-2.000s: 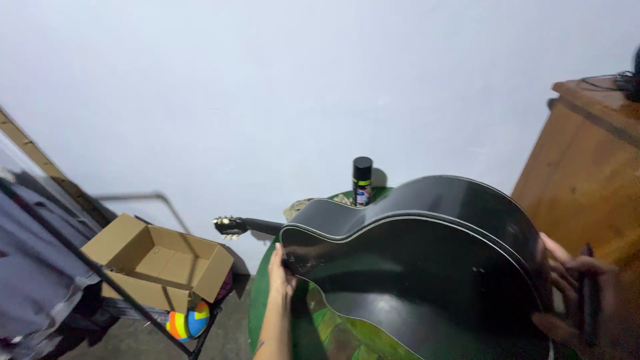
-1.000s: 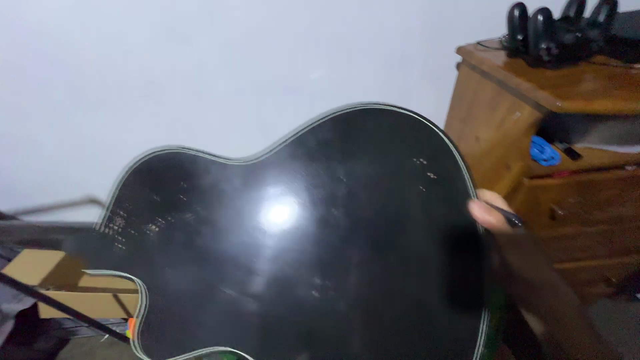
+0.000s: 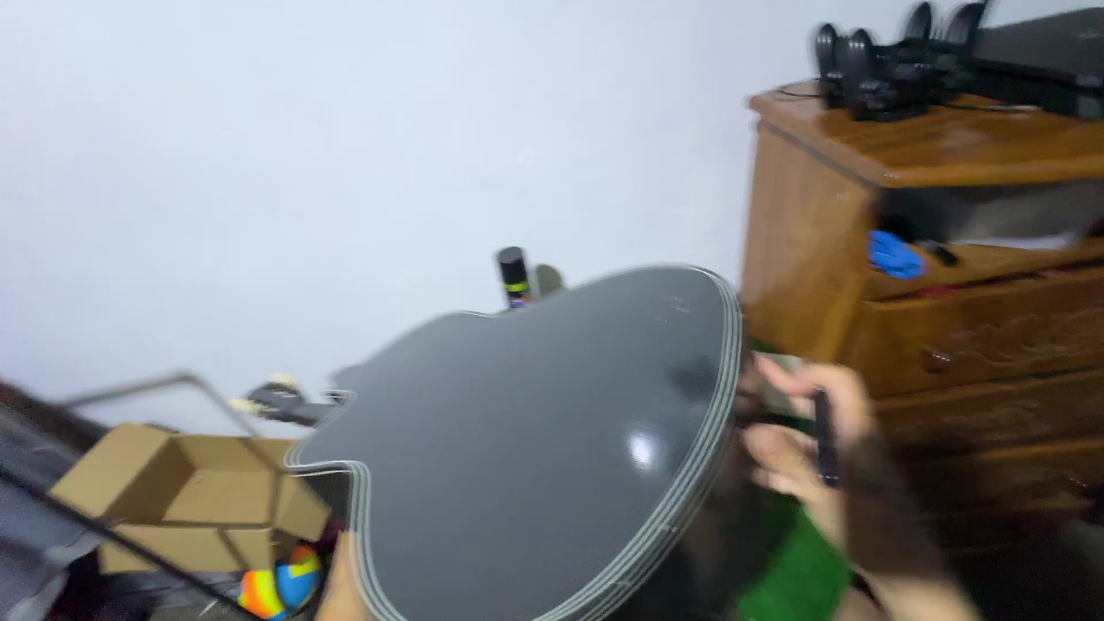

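A black acoustic guitar (image 3: 535, 431) with a pale striped edge fills the lower middle, its back turned up toward me. Its headstock (image 3: 280, 401) points left. My right hand (image 3: 806, 423) is at the rounded lower end of the body, with a small dark object (image 3: 825, 435) between its fingers; whether the fingers also press on the guitar is blurred. Only a strip of my left hand or forearm (image 3: 341, 582) shows beside the cutaway at the bottom left; the fingers are hidden behind the body. A black-capped spray can (image 3: 513, 276) stands behind the guitar.
An open cardboard box (image 3: 190, 539) is at the lower left, with a colourful ball (image 3: 280, 582) beside it and a dark metal frame in front. A wooden dresser (image 3: 802, 224) on the right bears game controllers (image 3: 880, 73). Part of a green surface (image 3: 793, 561) shows below my right hand.
Since one second ago the guitar has tilted, and its headstock and the spray can show again. The view has swung right since the oldest frame. My right hand remains at the body's lower end.
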